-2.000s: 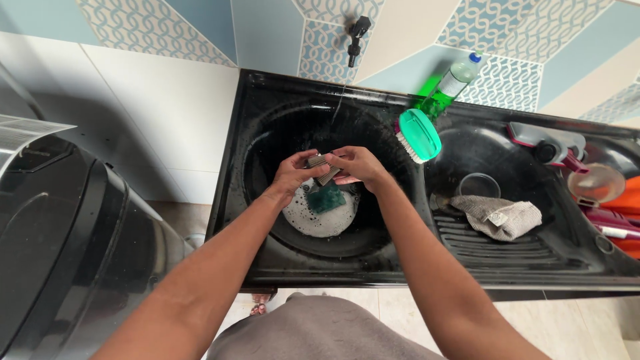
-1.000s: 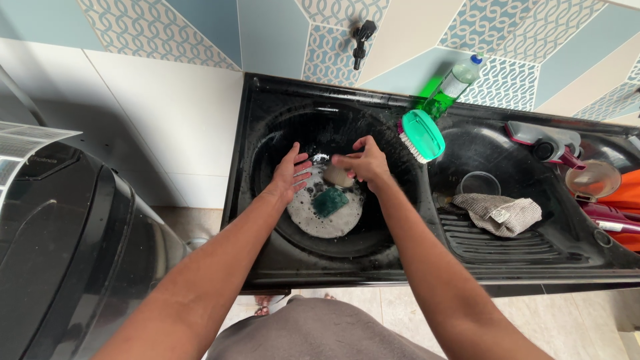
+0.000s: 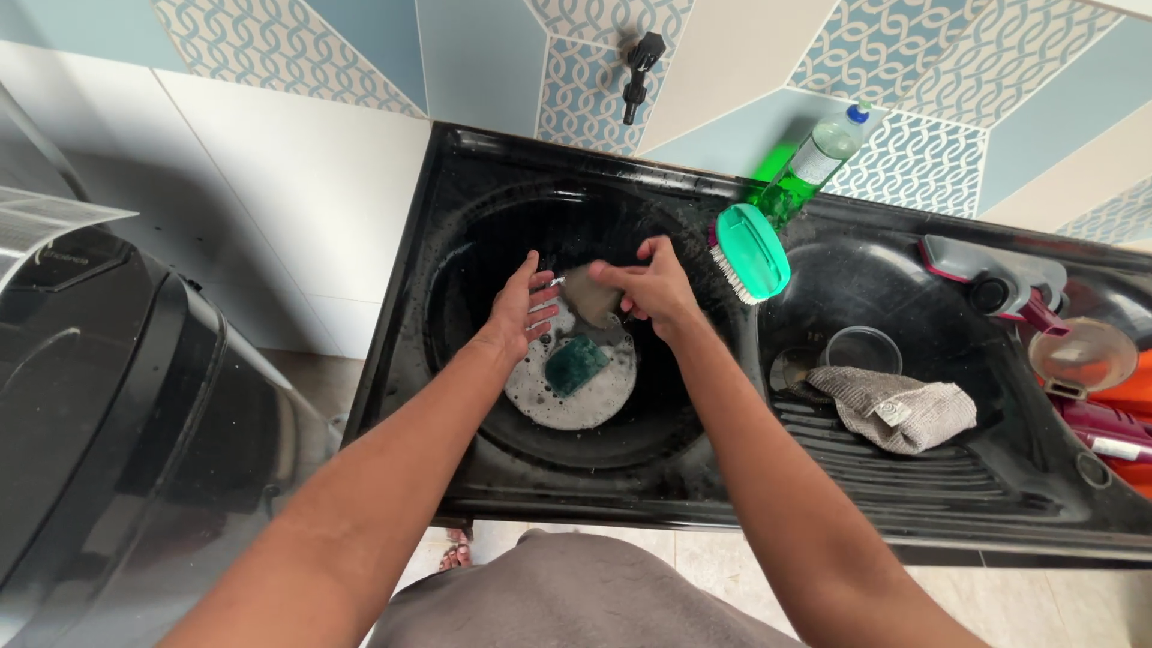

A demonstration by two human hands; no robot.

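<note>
My right hand (image 3: 650, 286) pinches a greyish-brown, blurred piece, perhaps cloth or filter material (image 3: 590, 297), over the round basin of a black sink (image 3: 450, 355). My left hand (image 3: 524, 306) is beside it on the left, fingers spread and holding nothing. Below both hands, a dark green scouring sponge (image 3: 576, 366) rests in white suds (image 3: 585, 409) at the bottom of the basin. A green scrubbing brush with white bristles (image 3: 752, 252) lies on the ridge right of that basin. The held piece's far edge is too blurred to make out.
A black tap (image 3: 641, 79) juts from the tiled wall. Behind the brush leans a bottle of green liquid (image 3: 810, 166). The right basin holds a clear round container (image 3: 862, 351), a folded grey cloth (image 3: 904, 416) and a grey-and-red appliance part (image 3: 999, 277). A black appliance (image 3: 135, 405) stands left.
Two seconds ago both hands held a small greyish thing together above the suds. My left hand has since let go and spread its fingers, and the piece is in my right hand.
</note>
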